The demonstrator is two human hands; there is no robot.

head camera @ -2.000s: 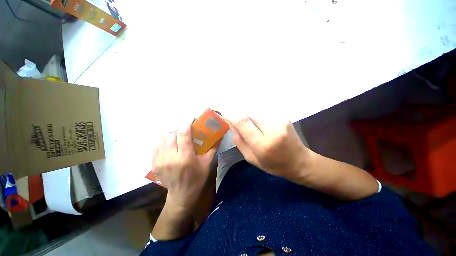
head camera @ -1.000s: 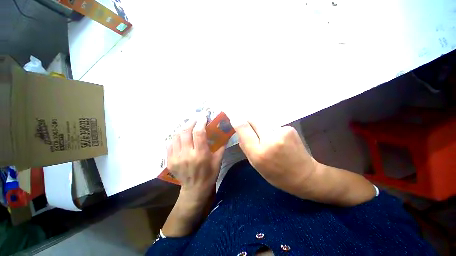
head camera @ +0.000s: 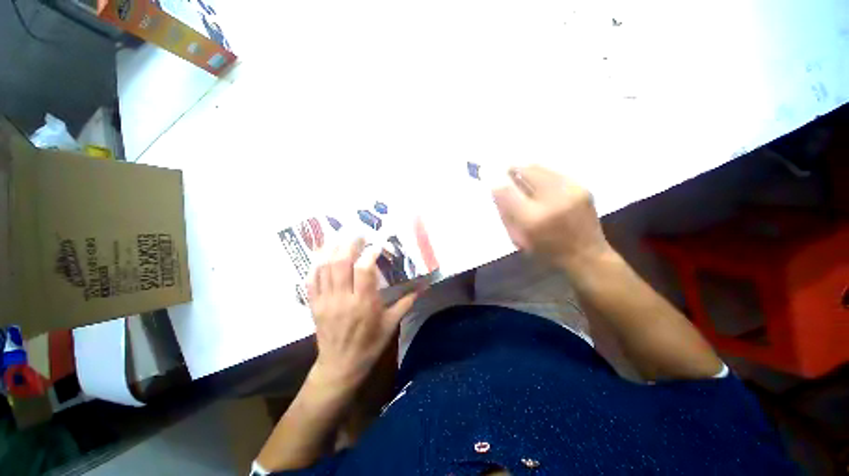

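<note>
A printed retail box [head camera: 370, 219] lies at the table's near edge with its white picture side up. Dark and red pictures show on it, and its outline is washed out by glare. My left hand [head camera: 352, 299] holds its near part, fingers on top and thumb along the near side. My right hand [head camera: 551, 212] is right of the box, off it, with curled fingers; whether they pinch something is unclear. A small dark blue patch [head camera: 474, 170] shows left of my right hand; I cannot tell what it is.
An open brown shipping carton [head camera: 116, 232] stands at the table's left edge. Another orange printed box [head camera: 177, 37] lies at the far left of the white table [head camera: 242, 158]. A red-orange stool [head camera: 768, 288] stands at the right, beyond the table edge.
The box in my left hand has turned from its orange end showing to its white picture side up. My right hand has left the box, moving right and away from me.
</note>
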